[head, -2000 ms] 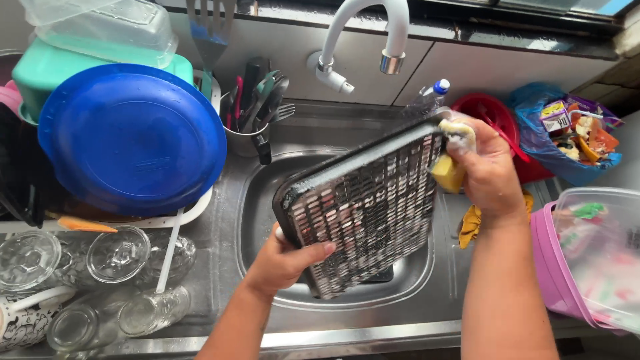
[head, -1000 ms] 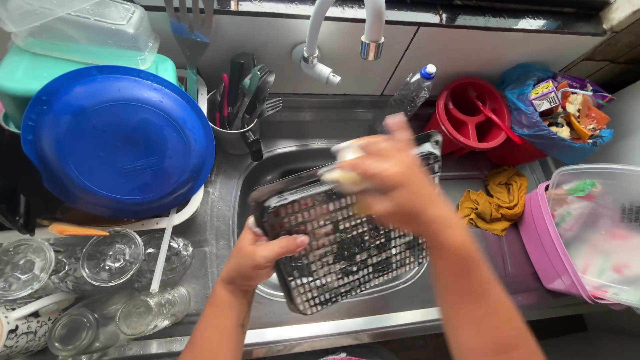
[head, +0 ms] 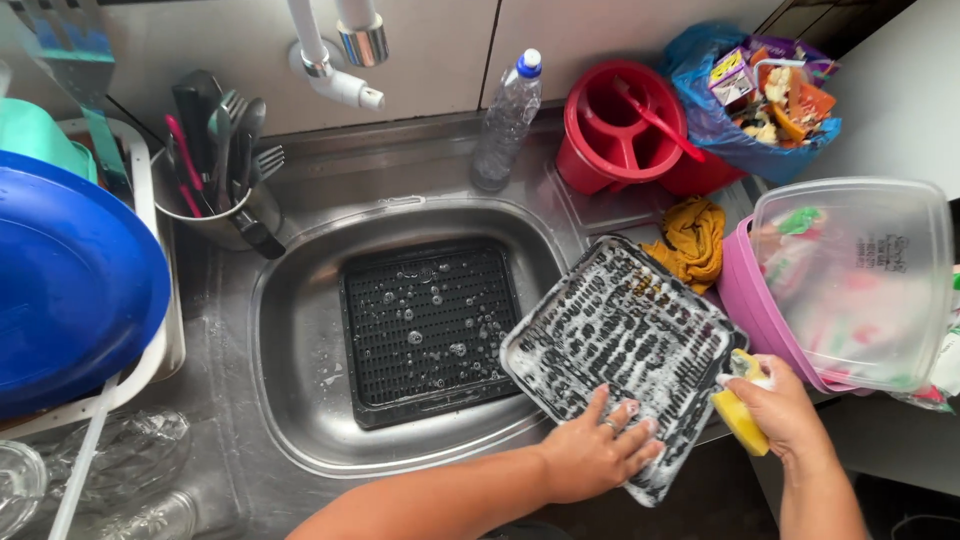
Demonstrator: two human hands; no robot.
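Observation:
A black slotted tray point(head: 622, 330) covered in white suds lies tilted over the right rim of the sink point(head: 300, 420). My left hand point(head: 604, 450) lies on the tray's near edge with its fingers spread over the slots; whether it grips the tray cannot be told. In my right hand point(head: 776, 409) is a yellow sponge point(head: 739, 424), held at the tray's right corner. A second black slotted tray point(head: 431, 322), dotted with bubbles, lies flat in the basin. An ochre cloth point(head: 694, 240) sits just behind the sudsy tray.
Cutlery stands in a metal pot point(head: 225, 225) behind the basin, left of the white faucet point(head: 337, 82). Farther right are a plastic bottle point(head: 510, 120), a red divided holder point(head: 622, 127), a blue bag of scraps point(head: 697, 90) and a pink container point(head: 765, 300). A blue plate point(head: 67, 285) and glassware stand left.
The sudsy tray has moved from above the basin to its right rim, uncovering the second tray in the basin. My right hand has moved right with the sponge. The view has shifted closer.

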